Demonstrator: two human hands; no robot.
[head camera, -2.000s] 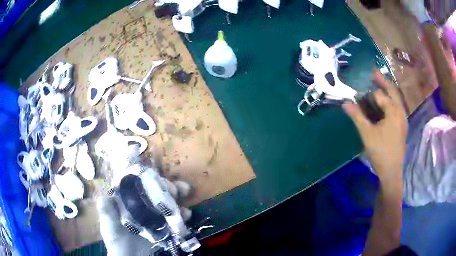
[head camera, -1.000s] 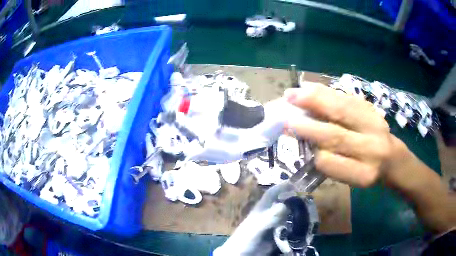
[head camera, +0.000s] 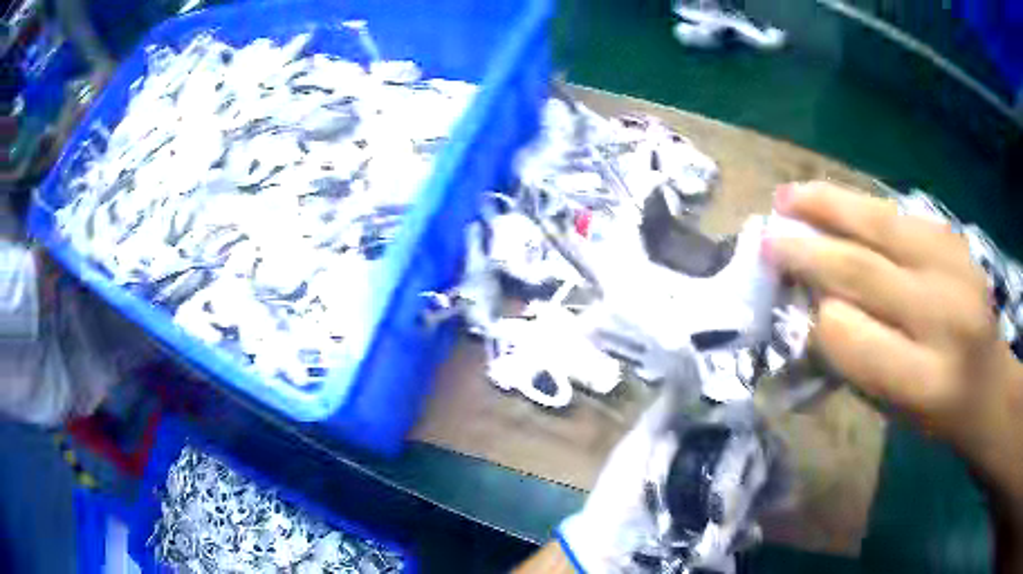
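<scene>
A white motorcycle body (head camera: 673, 294) with an open middle and a red spot at its left end is held up over the board. My bare right hand (head camera: 886, 292) grips its right end between thumb and fingers. My gloved left hand (head camera: 645, 471) is below it, closed around a front-end piece with a dark, blurred wheel (head camera: 698, 477). The glove's fingertips are near the body's underside; whether they touch it is unclear. Loose white sub-assemblies (head camera: 544, 359) lie heaped behind and left of the body.
A large blue crate (head camera: 449, 213) full of white parts stands at left. A lower bin of small white and silver parts (head camera: 241, 516) is below the bench edge. More white units lie at far right (head camera: 998, 275) and at the top (head camera: 727, 28). The tan board (head camera: 516, 432) lies underneath.
The view has swung left and down, bringing in the lower bin. Both hands and the held pieces appear further right in the picture. The squeeze bottle seen earliest is out of view.
</scene>
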